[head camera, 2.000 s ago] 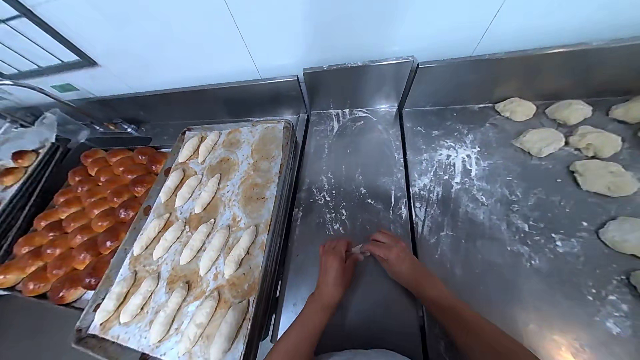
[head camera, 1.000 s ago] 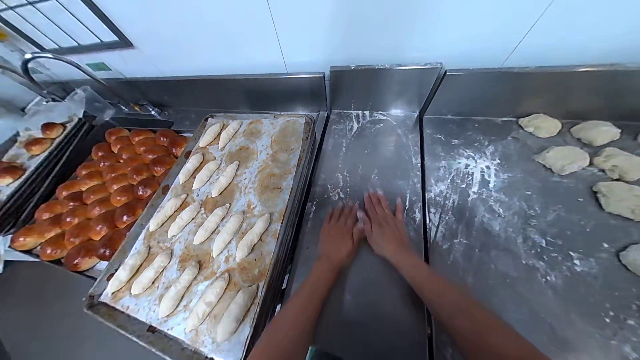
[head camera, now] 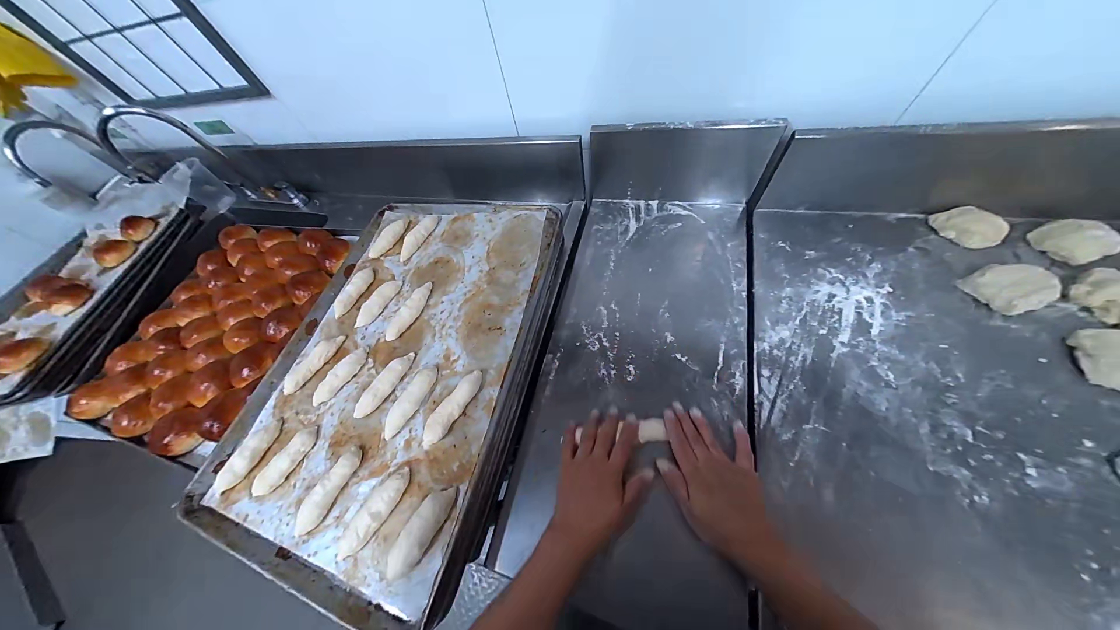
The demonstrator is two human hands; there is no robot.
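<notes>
A short roll of dough (head camera: 652, 430) lies crosswise on the floured steel worktop (head camera: 647, 350). My left hand (head camera: 599, 477) rests flat over its left part, fingers extended. Over the right end lies my right hand (head camera: 713, 481), palm down, fingers slightly spread. Dough shows between the two hands and a little beyond the left fingers; the rest is hidden under them. To the left, a paper-lined baking tray (head camera: 197, 516) bears rows of spindle-shaped dough pieces (head camera: 385, 385).
Flattened dough pieces (head camera: 1011, 289) lie on the floured right-hand worktop. Glazed brown buns (head camera: 210, 350) fill a tray at the left, beside stacked trays with more buns (head camera: 114, 253). Behind them stands a curved faucet (head camera: 140, 114). A steel backsplash (head camera: 687, 162) runs along the wall.
My hands were close together at the worktop; now they are farther apart, with the dough roll showing between them. The view has swung somewhat to the left.
</notes>
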